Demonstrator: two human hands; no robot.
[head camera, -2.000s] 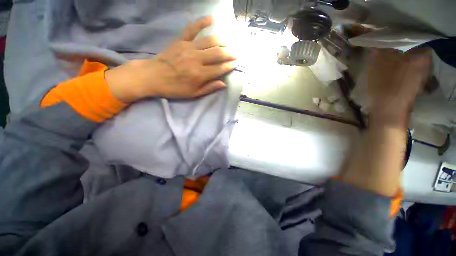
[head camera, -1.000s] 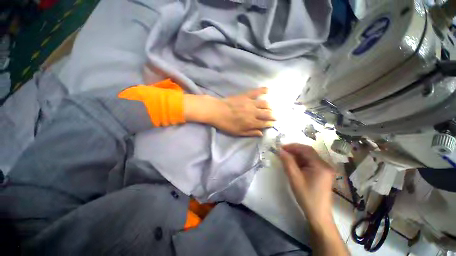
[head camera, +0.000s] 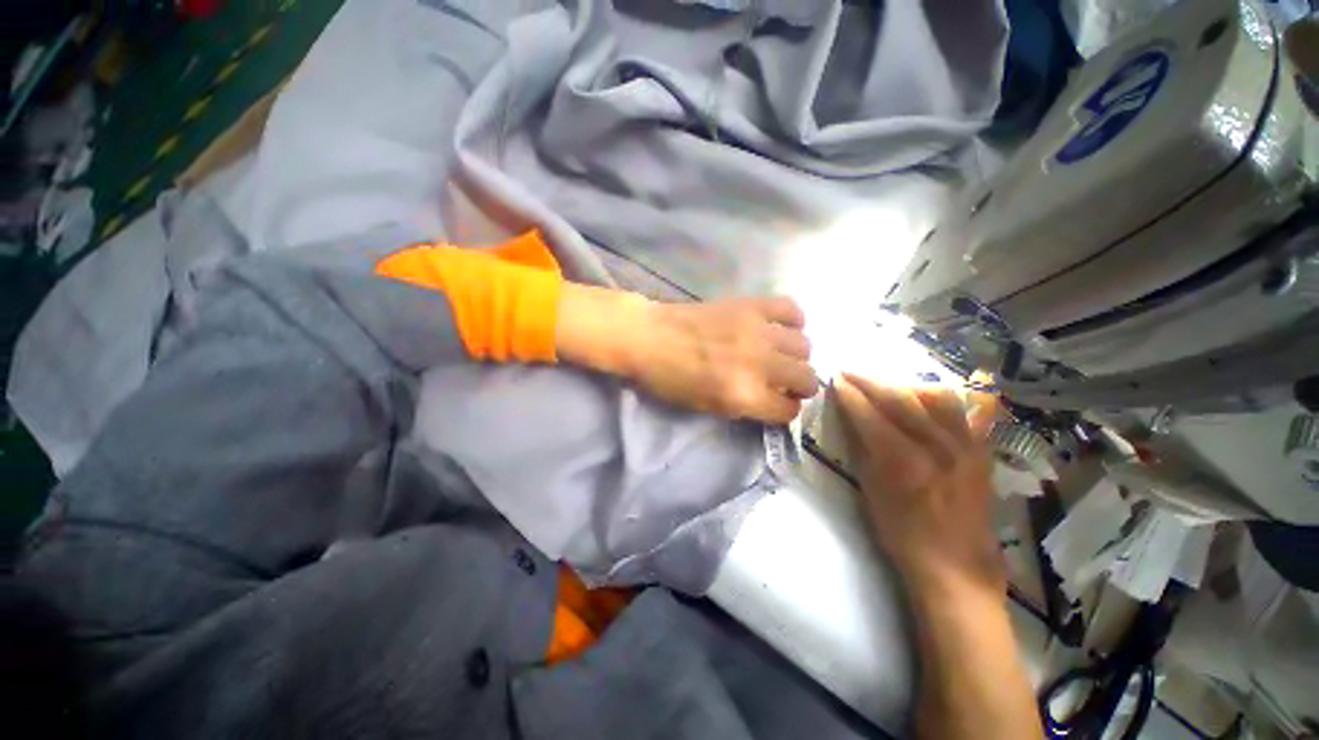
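Note:
The light grey garment (head camera: 637, 499) lies over the machine table and the wearer's lap. My left hand (head camera: 723, 359) is on the cloth at its right edge, fingers curled and gripping it beside the needle area. My right hand (head camera: 919, 455) is at the seam edge just right of the left fingertips, fingers bent near the presser foot; what it holds is hidden by glare and the fingers. A small white label (head camera: 775, 445) with print shows at the cloth edge below the left fingers.
The white sewing machine head (head camera: 1121, 188) with a blue oval logo stands at right. White paper slips (head camera: 1128, 538) and black-handled scissors (head camera: 1107, 694) lie at lower right. Grey cloth folds (head camera: 810, 87) are heaped beyond. A green floor (head camera: 217, 87) with a yellow dashed line shows at upper left.
My right hand has come from the right side of the table to the seam beside the needle. My left fingers, flat before, are now curled on the cloth. The view has turned, showing the machine head.

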